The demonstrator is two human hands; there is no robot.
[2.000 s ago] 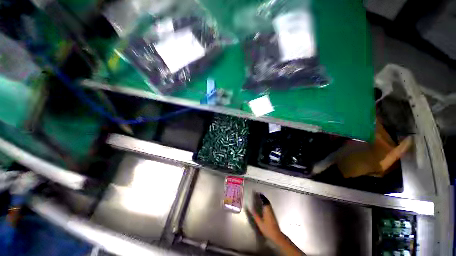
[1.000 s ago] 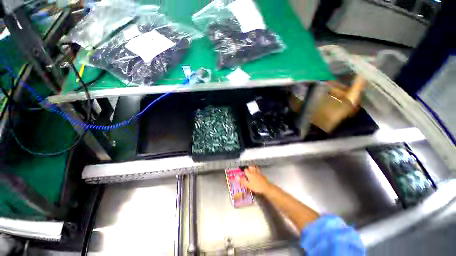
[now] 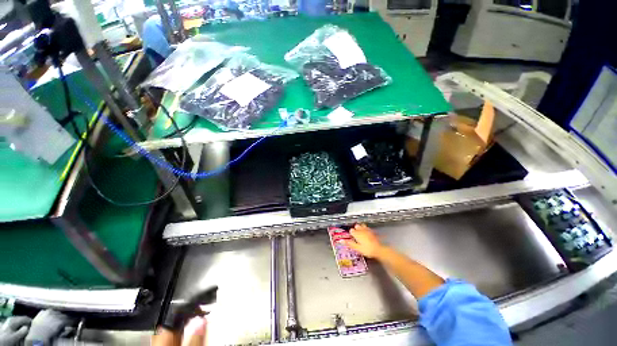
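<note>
A smartphone with a pink screen (image 3: 349,259) lies on the metal bed in front of the middle bin. My right hand (image 3: 366,242) reaches over its upper right part, fingertips touching the screen; it does not grip the phone. My left hand (image 3: 181,332) is blurred and cut off by the bottom edge. Something dark (image 3: 191,305) is at its fingers; I cannot tell whether it is held or worn. The middle black bin holds many small dark-green cylinders (image 3: 315,179). The right bin holds glossy black parts (image 3: 381,164).
A pallet with green boards (image 3: 569,224) sits at the right end of the bed. A pale rail (image 3: 406,206) runs behind the bed. Bagged parts (image 3: 240,98) lie on the green shelf. A blue coiled cord (image 3: 169,167) hangs left. Another person's grey-gloved hands (image 3: 42,328) are at lower left.
My left hand has come into view at the bottom. My right hand came from beside the phone onto it and stays there. The view has swung and steadied.
</note>
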